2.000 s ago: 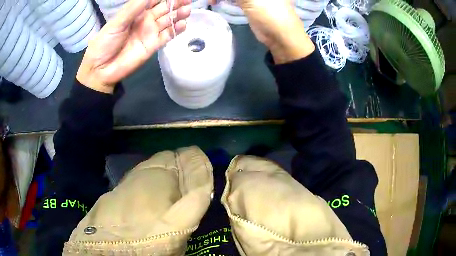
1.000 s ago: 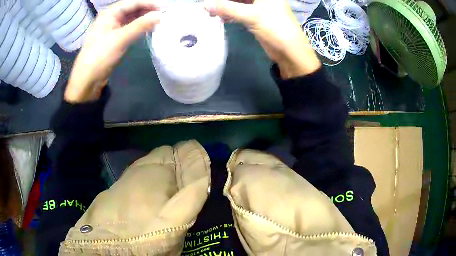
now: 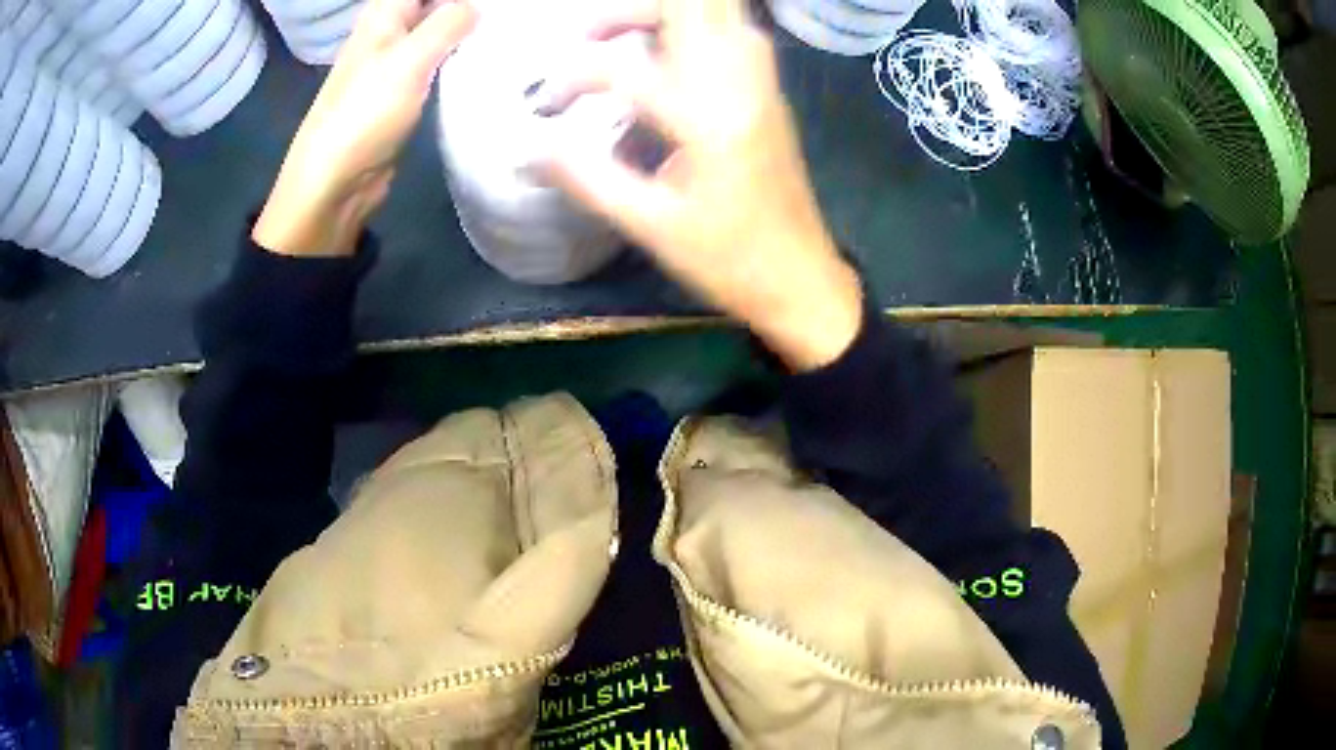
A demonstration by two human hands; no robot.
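Observation:
A short stack of nested white plastic housings (image 3: 506,220) stands on the dark bench in front of me, its small dark centre hole partly covered by my right hand. My left hand (image 3: 364,125) is at the stack's upper left edge, its fingertips near the frame's top; I cannot tell if it holds anything. My right hand (image 3: 718,183) is blurred and lies over the right side of the housing, with thumb and fingers curved apart. No sealing ring can be made out at my fingertips.
Ribbed white stacks of housings (image 3: 73,169) stand at the back left, with more along the top edge. Loose whitish rings (image 3: 952,95) lie at the right beside a pale green fan (image 3: 1209,110). A brown carton (image 3: 1128,528) is below the bench's light-brown edge (image 3: 586,325) at the right.
My right hand has moved from the upper right of the stack down and left over the housing. My left hand has shifted slightly right. The earlier whitish strand at the left fingers is no longer visible.

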